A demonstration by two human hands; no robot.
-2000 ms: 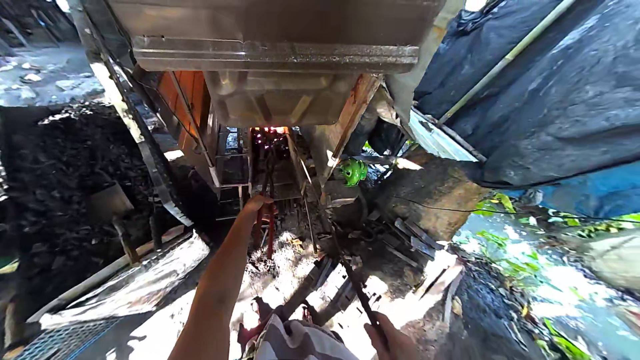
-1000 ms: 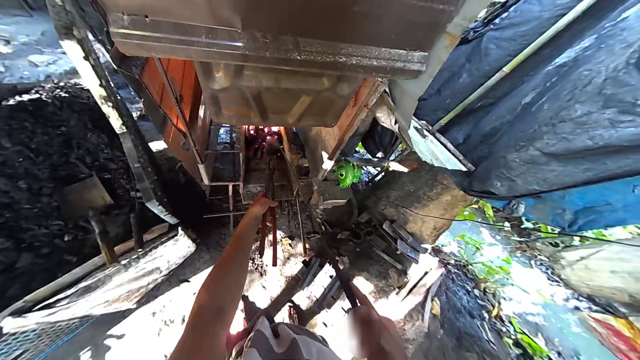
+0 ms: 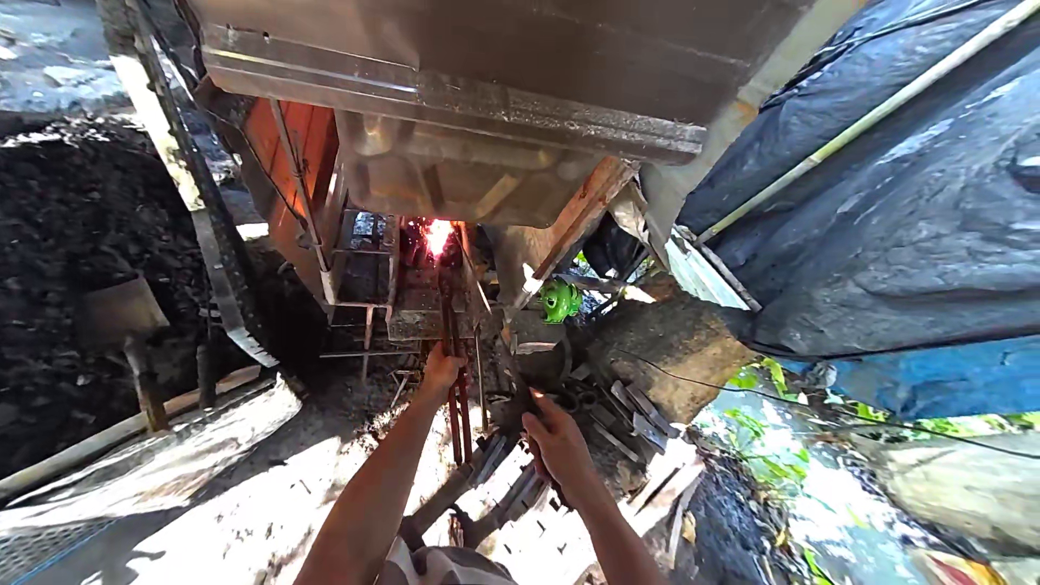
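My left hand (image 3: 443,370) is closed around a pair of long rusty metal tongs (image 3: 457,414), whose far part reaches up into a forge. A bright glow with sparks (image 3: 439,237) shows at the tongs' far end; what the jaws hold cannot be made out. My right hand (image 3: 556,443), lower and to the right, grips a dark, thin metal rod or tool (image 3: 513,370) that slants up and left from the fist. A metal frame with a ledge (image 3: 422,322) stands around the glowing opening, under a brown sheet-metal hood (image 3: 455,171).
A green metal blower housing (image 3: 561,301) sits right of the forge. Flat metal bars (image 3: 638,410) lie piled beside a large rock or stump (image 3: 674,349). Charcoal (image 3: 57,284) and a shovel (image 3: 126,309) are at left. A dark tarp (image 3: 910,219) hangs at right.
My right hand has moved up and inward with its dark tool, nearer the tongs. The glow in the forge has become much brighter. My left hand keeps its hold on the tongs.
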